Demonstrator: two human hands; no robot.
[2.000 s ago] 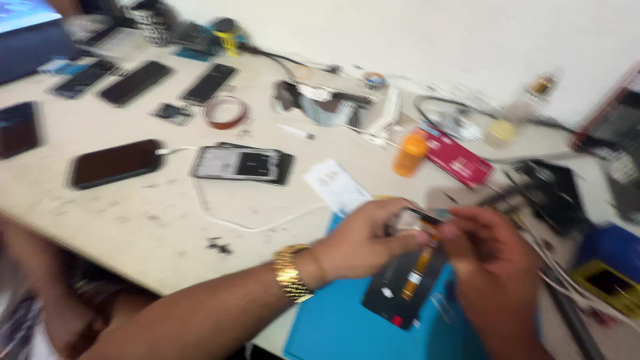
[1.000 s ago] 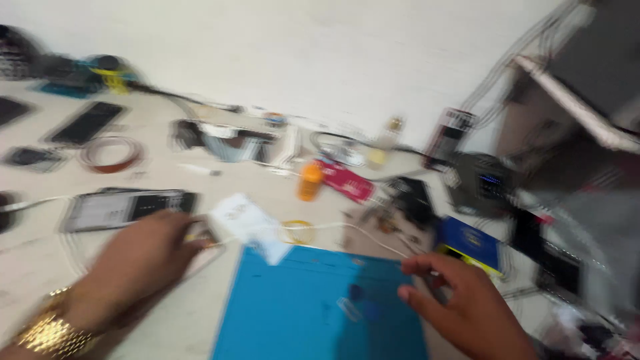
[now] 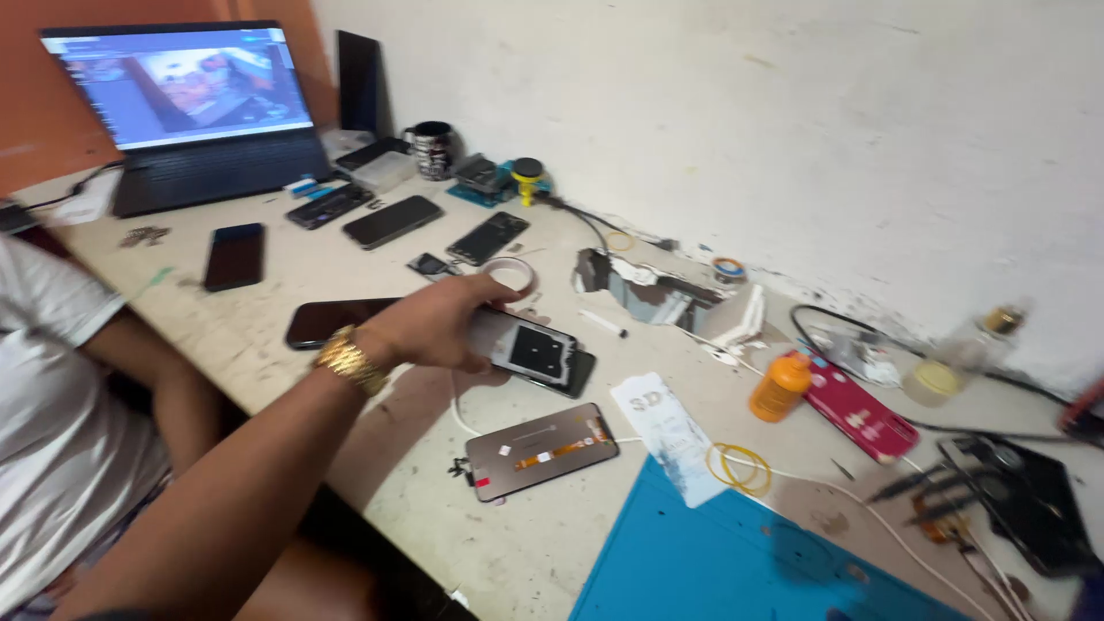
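Note:
My left hand (image 3: 435,323), with a gold bracelet (image 3: 351,360) at its wrist, grips the near end of an opened phone body (image 3: 535,349) that has a silver and black interior. A dark phone part (image 3: 585,373) shows beneath its right end. Just below lies a phone display assembly (image 3: 543,451), back side up, with an orange flex cable. Behind my left hand is a dark-screened phone (image 3: 332,323), partly covered by it. A roll of tape (image 3: 509,274) lies beyond my fingers. My right hand is out of the frame.
A blue work mat (image 3: 716,552) lies at the lower right, beside a paper slip (image 3: 668,435), yellow rubber bands (image 3: 738,468) and an orange bottle (image 3: 780,385). White cable crosses the table. More phones (image 3: 392,222) and a laptop (image 3: 216,112) stand left; a seated person (image 3: 69,414) is at the edge.
The display assembly, held in both hands two seconds ago, now lies on the table. My left hand has taken hold of the opened phone body. My right hand has left the view, which has swung left.

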